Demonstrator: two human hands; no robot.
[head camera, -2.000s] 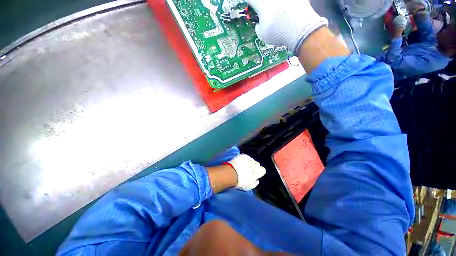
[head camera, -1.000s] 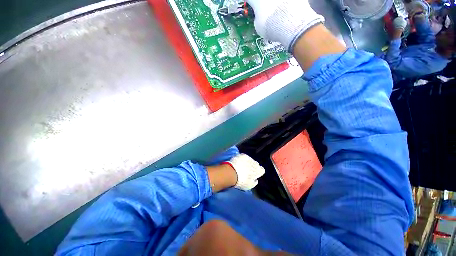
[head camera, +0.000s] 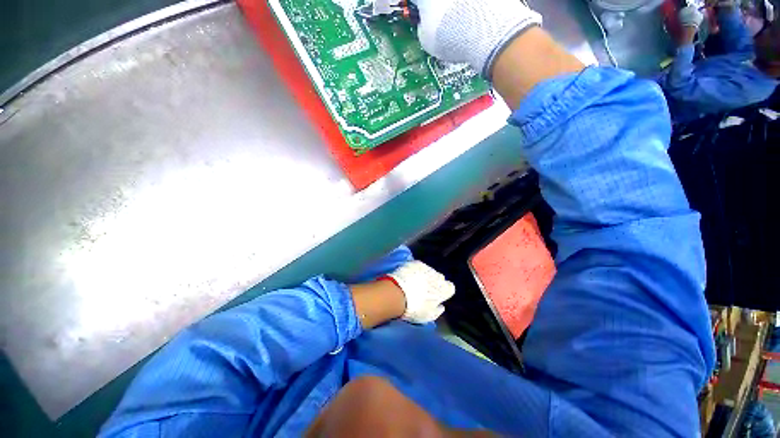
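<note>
A green circuit board (head camera: 376, 81) lies solder side up on a red foam pad (head camera: 342, 158), which shows beyond its left and lower edges. My right hand (head camera: 470, 32), in a white knit glove and cut off by the top edge, is shut on small side cutters (head camera: 402, 12). Their metal jaws point left over the board's upper part; whether the tips touch it I cannot tell. My left hand (head camera: 421, 292), in a white glove with a red cuff edge, is low in front of my body, fingers curled together, with nothing visible in it.
A shiny metal plate (head camera: 145, 197) covers the bench left of the pad, with a green bench edge (head camera: 342, 244) in front. Below the bench, a black bin holds a red pad (head camera: 516, 274). Another person's blue sleeve (head camera: 714, 77) is at upper right.
The board and pad sit slightly further left in the view. My right hand and the cutters have also shifted a little left. My left hand has barely moved.
</note>
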